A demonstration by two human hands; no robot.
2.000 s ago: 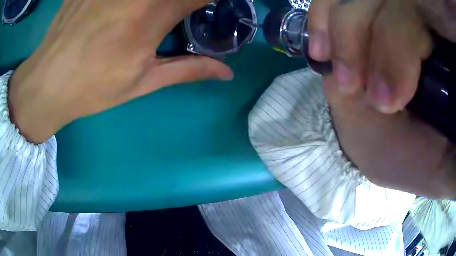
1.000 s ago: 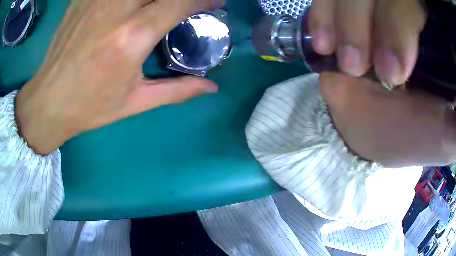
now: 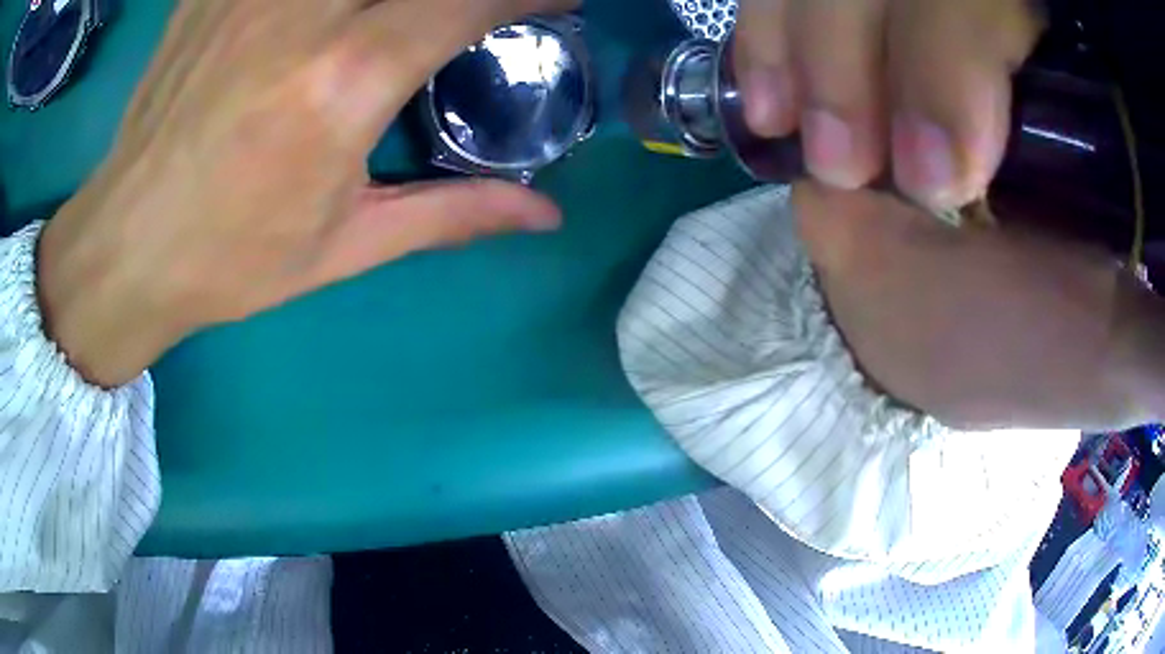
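Note:
A round smartwatch body (image 3: 514,96) with a dark, shiny glass face and metallic rim lies on the green mat. My left hand (image 3: 275,166) is around its left side, with the thumb along its lower edge and the fingertips cut off by the top edge of the picture. My right hand (image 3: 882,109) grips the dark electric screwdriver (image 3: 1054,134). The screwdriver's silver nose (image 3: 692,96) points left at the watch's right rim, with a gap between them. The thin bit is too blurred to make out.
Another smartwatch body (image 3: 49,49) lies at the far upper left, partly cut off. The screw plate (image 3: 705,15) shows at the top edge behind the screwdriver nose. The green mat's rounded front edge (image 3: 422,517) runs below my hands. Red and white items show at the lower right.
Over two seconds the watch has moved left and down, and its face now reflects light. The screwdriver has shifted left. In the last second it moved slightly further left; the watch barely moved.

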